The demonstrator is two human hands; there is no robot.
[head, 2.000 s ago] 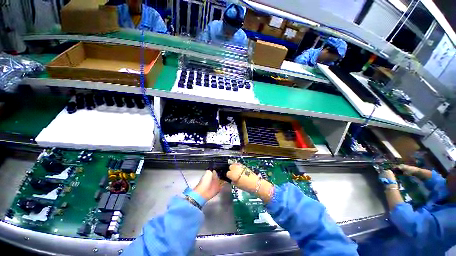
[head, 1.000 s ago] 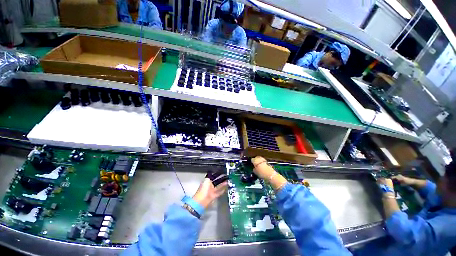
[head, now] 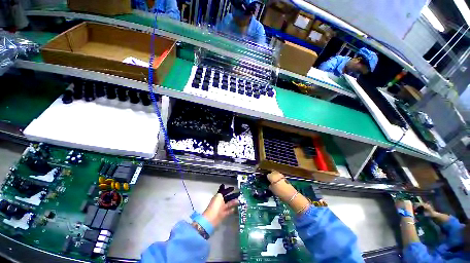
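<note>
A green circuit board (head: 260, 218) lies on the conveyor in front of me, with white patches and black round parts on it. My left hand (head: 220, 206) holds black block parts (head: 228, 193) just left of the board's edge, palm turned up. My right hand (head: 281, 186) is over the board's far edge, fingers bent down; its fingertips touch a small dark part whose shape is hard to see.
Another populated board (head: 56, 205) lies at left. Above the conveyor are a foam tray (head: 93, 126), black parts bins (head: 198, 123), and a cardboard box (head: 304, 172) of dark parts. A component tray (head: 232, 101) stands on the upper shelf. Another person's hands (head: 407, 205) work at right.
My right hand has moved from beside my left hand to the board's far edge. My left hand has turned more open and lowered slightly. The view has shifted a little.
</note>
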